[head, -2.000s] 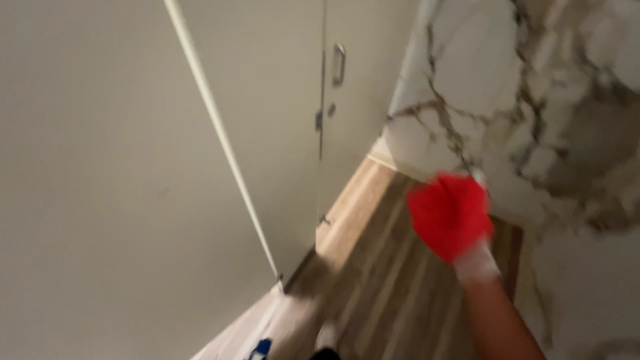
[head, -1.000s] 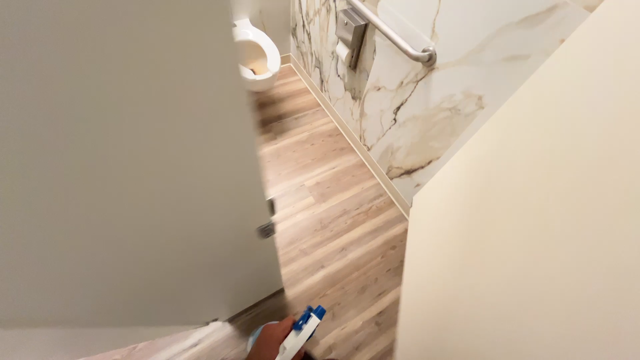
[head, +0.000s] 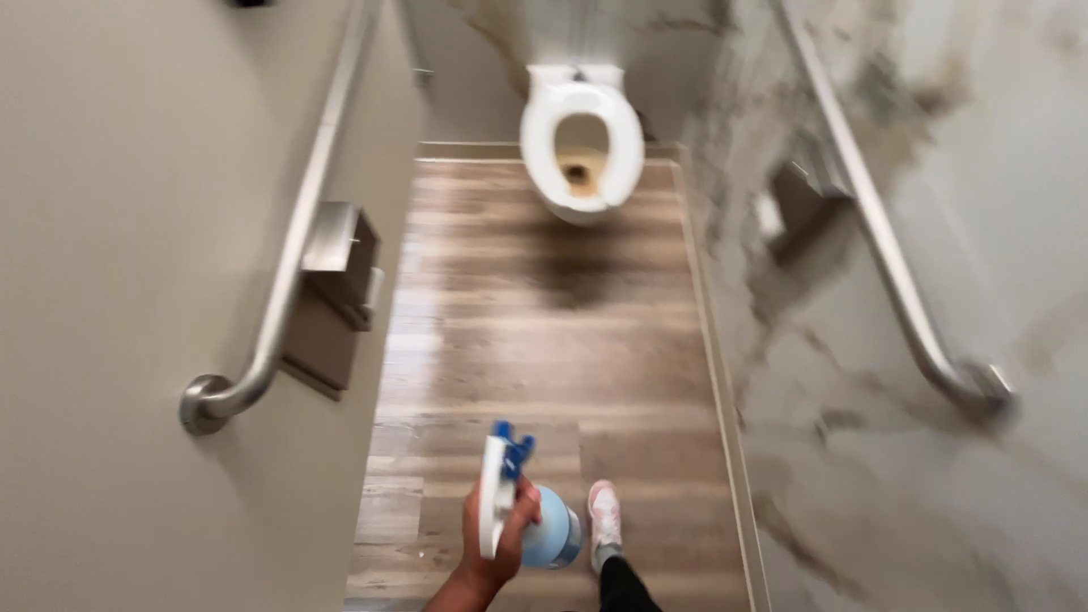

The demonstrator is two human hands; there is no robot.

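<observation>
My left hand (head: 497, 527), bare, is at the bottom of the head view, closed around the neck of a spray bottle (head: 548, 531). The bottle has a white and blue trigger sprayer (head: 501, 480) and holds light blue liquid. Beyond it, at the far end of the stall, a white toilet (head: 627, 144) has its seat ring showing and brownish water in the bowl. My right hand is out of view.
Metal grab bars run along the left partition (head: 314, 178) and the marbled right wall (head: 884, 229). A metal dispenser (head: 331, 238) is by the left bar, another blurred one (head: 799, 208) by the right. My shoe (head: 604, 510) stands on the wood-look floor (head: 578, 365).
The view has moved from outside the stall door to inside, facing the toilet. The red-covered right hand seen two seconds ago has left view. The spray bottle in my left hand shows more fully.
</observation>
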